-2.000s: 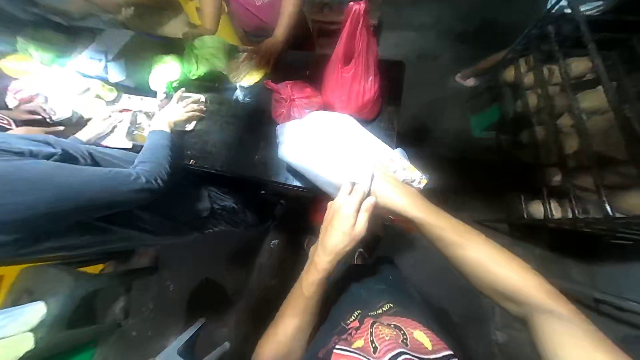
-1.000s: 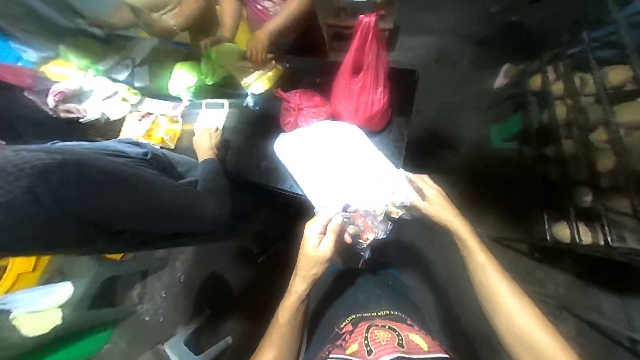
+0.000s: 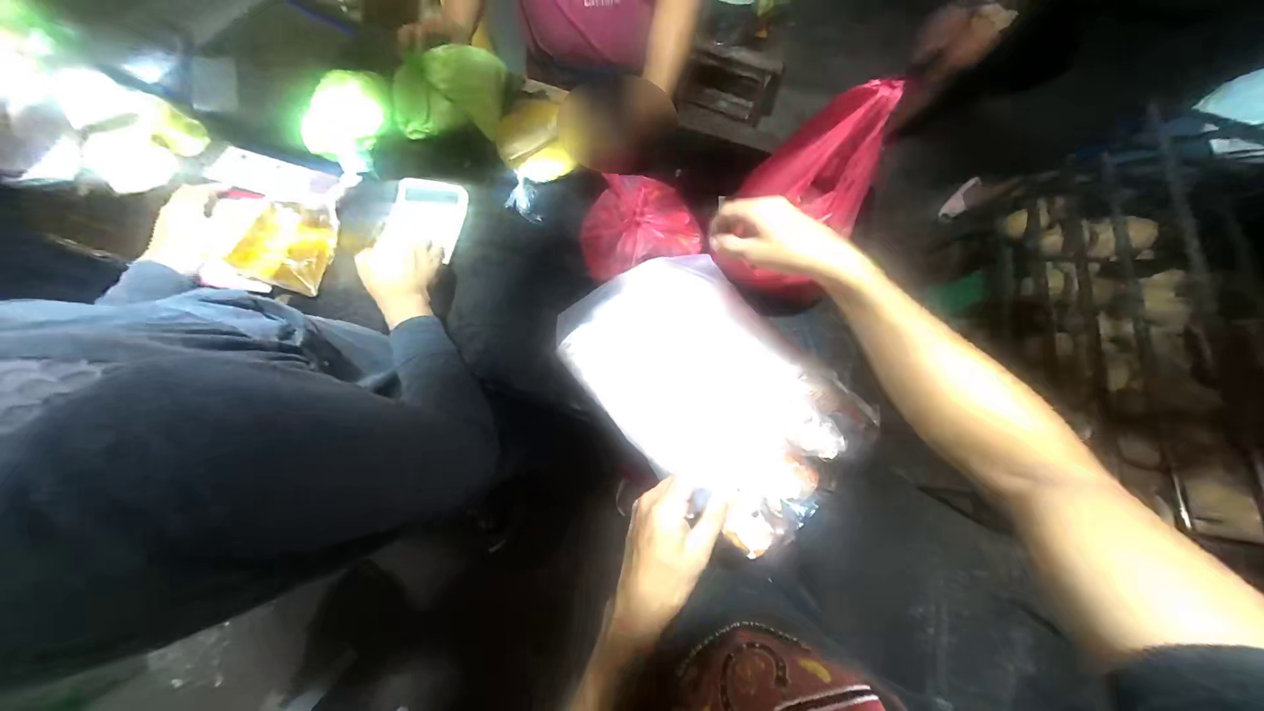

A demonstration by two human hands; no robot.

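A white plastic bag (image 3: 681,365), overexposed, lies at the near end of the dark table, with small clear-wrapped items (image 3: 790,484) at its near right edge. My left hand (image 3: 671,543) grips the bag's near edge between thumb and fingers. Above the bag's far right corner is my right hand (image 3: 775,235), its fingers curled in front of a tall red plastic bag (image 3: 825,158); whether they hold anything cannot be told. Left of it sits a smaller knotted red bag (image 3: 640,225).
At the left a person in dark clothes has one hand at a calculator (image 3: 430,212) and the other by a pack of yellow food (image 3: 281,242). Another person stands across the table (image 3: 509,276). A hand (image 3: 953,44) is at the tall bag's top. Right stands a rack (image 3: 1106,276) with round items.
My right hand has left the white bag's near right edge and moved forward to the red bags. The tall red bag now leans right, with another person's hand at its top.
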